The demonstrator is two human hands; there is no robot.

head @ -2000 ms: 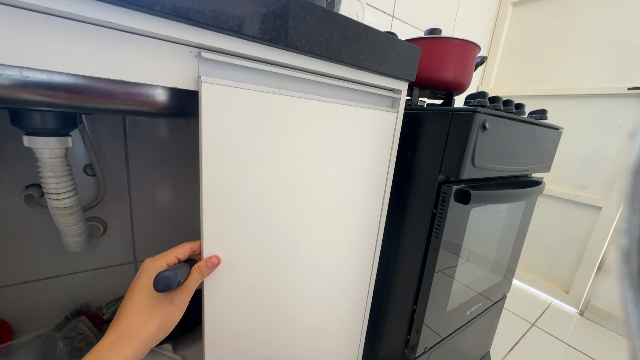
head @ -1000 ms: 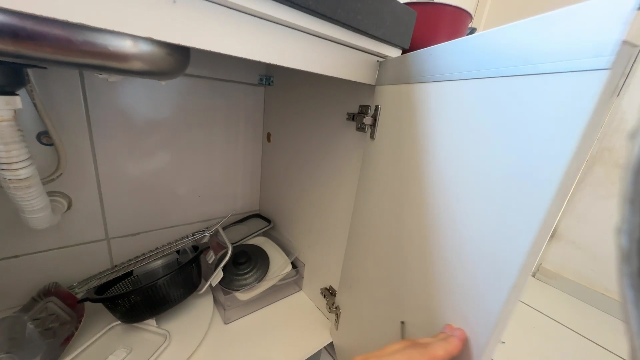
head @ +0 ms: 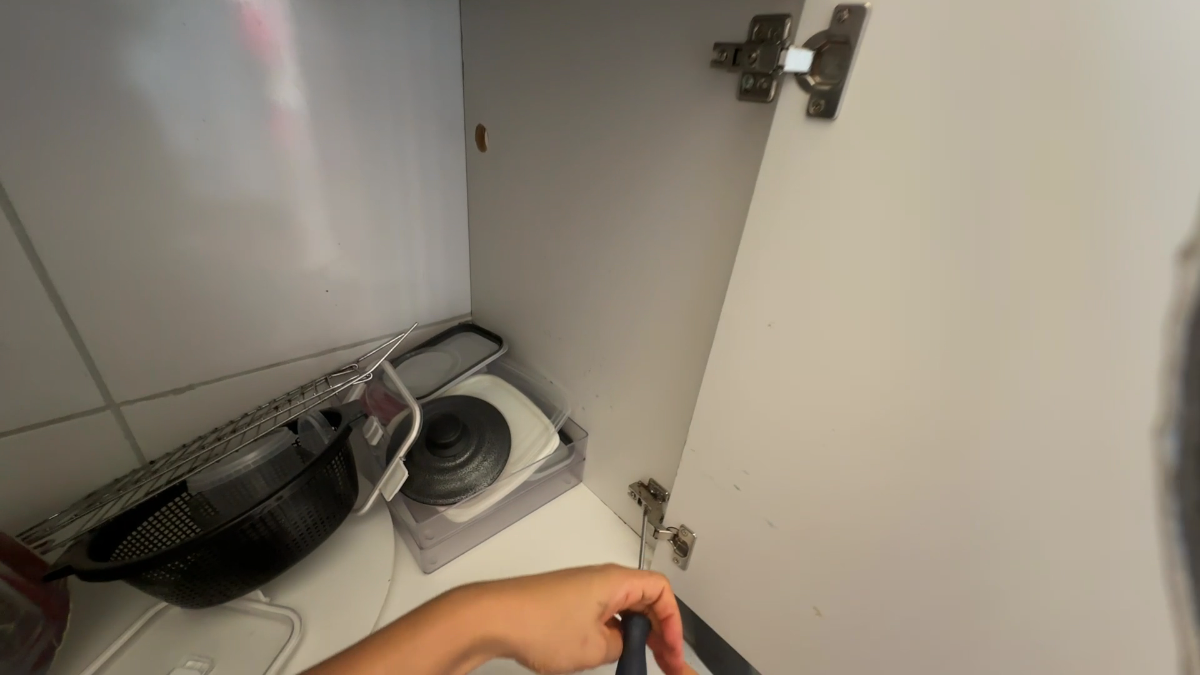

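My left hand [head: 591, 619] comes in from the bottom left, its fingers curled around the dark handle of a screwdriver [head: 634, 647]. The thin metal shaft points up to the lower cabinet hinge [head: 649, 497], and its tip is at or very near the mounting plate on the side panel; exact contact cannot be told. The hinge's cup part is fixed to the white cabinet door [head: 919, 375], which stands open on the right. Higher up, the upper hinge [head: 769, 58] joins the same panel and door. My right hand is out of view.
Left of the hinge, a clear plastic bin [head: 497, 516] holds a dark pot lid [head: 455, 448] and plastic lids. A black colander [head: 253, 534] with a wire rack [head: 234, 427] leaning over it stands farther left. A clear container lid [head: 202, 637] lies in front.
The cabinet door was closed over this side two seconds ago and has swung open. My left hand has gone from the door to the lower hinge. The view has moved in closer to the cabinet.
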